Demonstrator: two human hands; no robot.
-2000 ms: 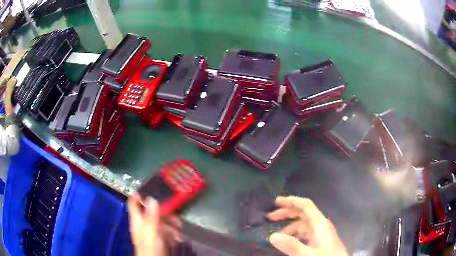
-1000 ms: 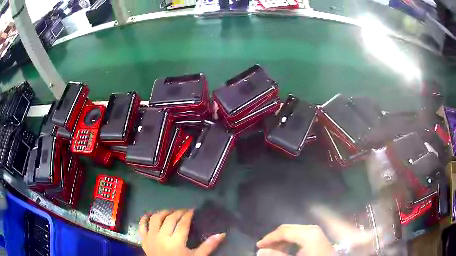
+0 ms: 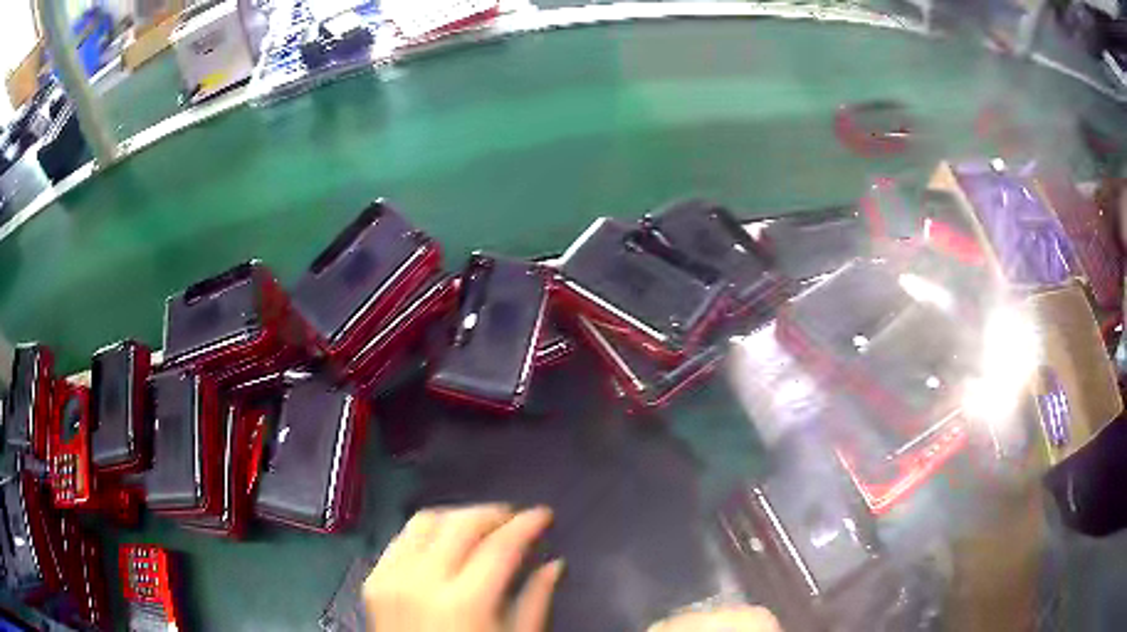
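Observation:
My left hand point(image 3: 457, 570) is at the bottom centre, cut off by the lower edge, with thumb and fingers curled; whether it holds anything is unclear. A thin dark piece point(image 3: 346, 595), perhaps a speaker grille, shows beside its left edge. My right hand point(image 3: 717, 619) shows only as a small strip at the bottom edge, its fingers hidden. A dark patch point(image 3: 593, 494) lies in front of both hands. A red unit with a keypad point(image 3: 148, 580) lies face up at the lower left. A black-backed unit point(image 3: 312, 452) lies left of my left hand.
Stacks of red-edged units with black backs point(image 3: 494, 328) curve across the bench. More units point(image 3: 803, 543) lie at the right, blurred by glare, near a whitish clear bag point(image 3: 779, 383). An open cardboard box point(image 3: 1073, 358) with purple contents stands at the right edge. A green surface point(image 3: 556, 124) runs behind.
The view has swung right, so the stacks and red keypad unit sit further left. The red unit, in my left hand two seconds ago, now lies on the bench. The blue tote has nearly left view.

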